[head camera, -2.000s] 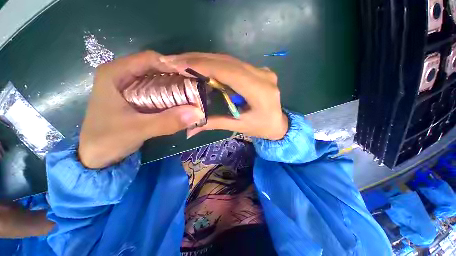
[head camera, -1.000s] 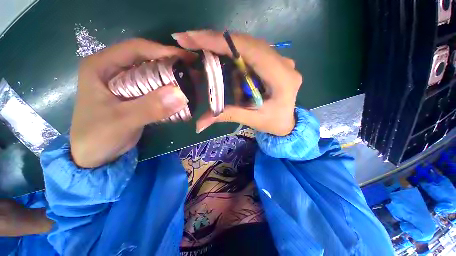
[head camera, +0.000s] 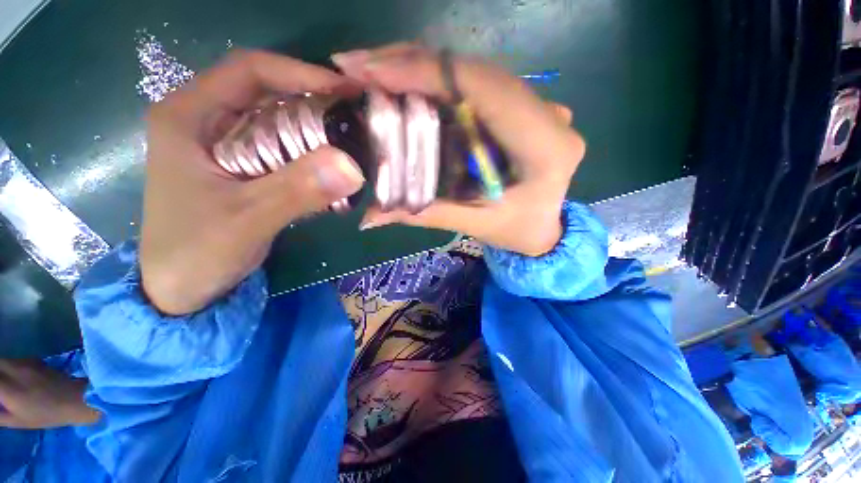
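Note:
My left hand (head camera: 203, 189) holds a ridged stack of rose-gold watch cases (head camera: 269, 141), with a dark face at the stack's right end. My right hand (head camera: 514, 160) holds two rose-gold watch cases (head camera: 406, 151) on edge between fingertips and thumb, just right of the stack with a dark gap between. The slim pen tool (head camera: 477, 141), with dark tip, yellow-gold collar and blue part, also lies in my right hand; it is blurred. Both hands are above the green bench near its front edge.
Silvery specks (head camera: 160, 71) lie heaped on the green bench (head camera: 623, 104) at the upper left. A clear bag (head camera: 47, 222) lies at left. A small blue piece (head camera: 541, 75) lies beyond my right hand. Stacked black trays (head camera: 755, 123) with rose-gold cases stand at right. Another person's hand (head camera: 42, 394) shows lower left.
From a closed-up stack, my right hand has moved right, away from the left. It showed one thin case on edge a second ago; two show now. The pen has shifted right with it.

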